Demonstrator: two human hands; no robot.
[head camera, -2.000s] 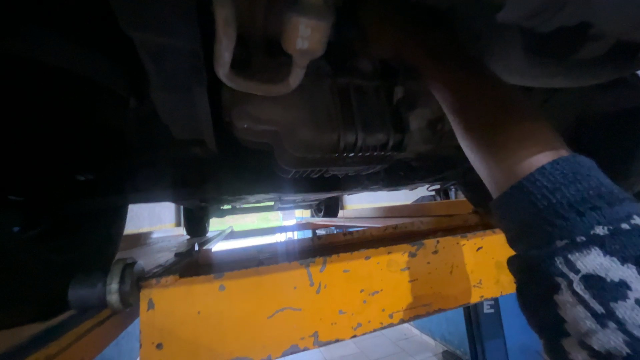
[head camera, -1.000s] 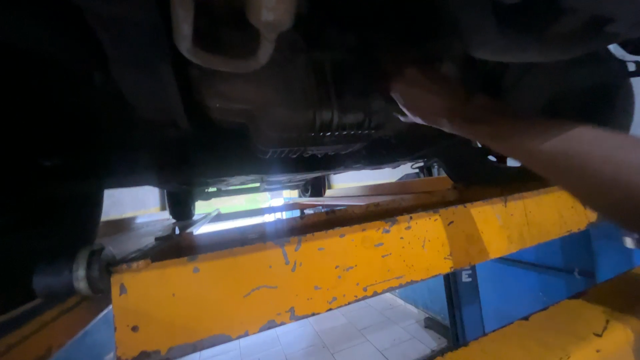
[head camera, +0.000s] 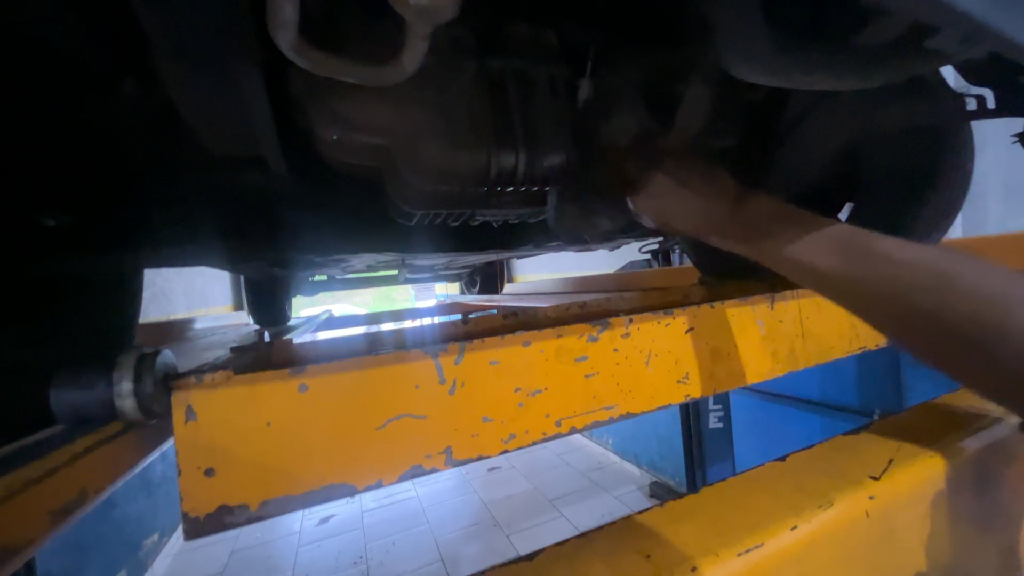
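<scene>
A bare forearm comes in from the right edge under a raised vehicle. At its end my right hand (head camera: 672, 196) is in deep shadow beside a finned metal housing (head camera: 512, 164) on the vehicle's underside. Its fingers are too dark and blurred to tell whether they hold anything. A curved metal tube (head camera: 352, 68) hangs to the upper left of the housing. My left hand is not in view.
A chipped yellow steel beam (head camera: 448, 400) crosses below the vehicle, and another yellow beam (head camera: 840, 496) lies at the lower right. Behind them are a blue post (head camera: 712, 440) and a tiled floor (head camera: 448, 512). A dark wheel (head camera: 896, 160) stands at the right.
The arm reached steeply upward at first; now it lies lower and flatter from the right, with the hand near the housing. The view has shifted somewhat.
</scene>
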